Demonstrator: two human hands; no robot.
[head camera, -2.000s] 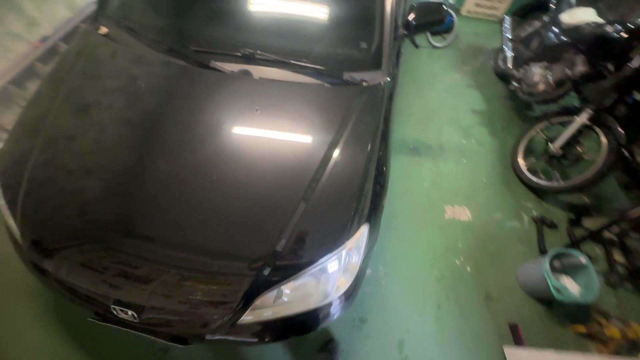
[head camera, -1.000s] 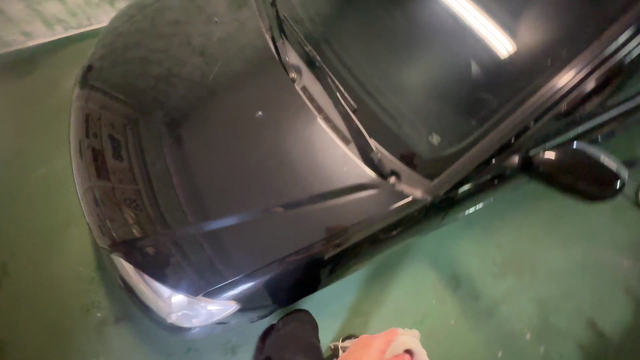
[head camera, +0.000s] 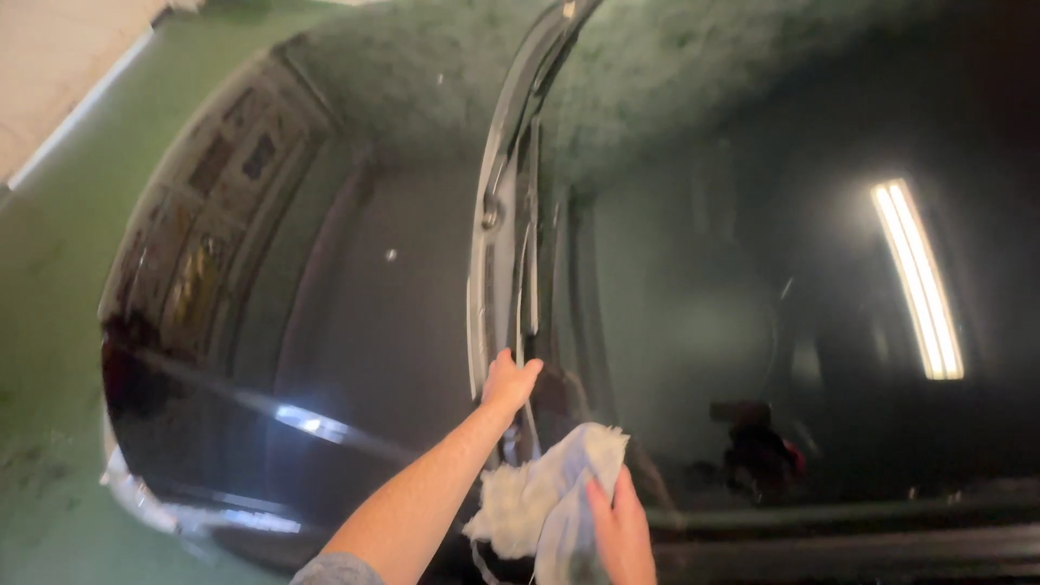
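Observation:
My left hand (head camera: 509, 383) reaches to the wiper arm (head camera: 524, 309) at the base of the windshield, its fingers on or around the arm near the cowl. My right hand (head camera: 621, 520) holds a pale, frayed cloth (head camera: 540, 496) at the windshield's lower corner, below my left hand. The cloth hangs in folds and hides part of the cowl's end. To the left spreads the glossy black car hood (head camera: 390, 325); to the right, the dark windshield (head camera: 691, 284) reflects a ceiling light.
A headlight (head camera: 146, 500) is at the hood's lower left corner. Green floor (head camera: 49, 325) borders the car's front. A pale wall or panel (head camera: 65, 73) stands at the top left. The car's roof-side edge (head camera: 853, 544) runs along the lower right.
The view has turned and come close over the windshield base. My left hand has come into view on the wiper arm, and the cloth, partly seen at the bottom before, is now over the cowl's end.

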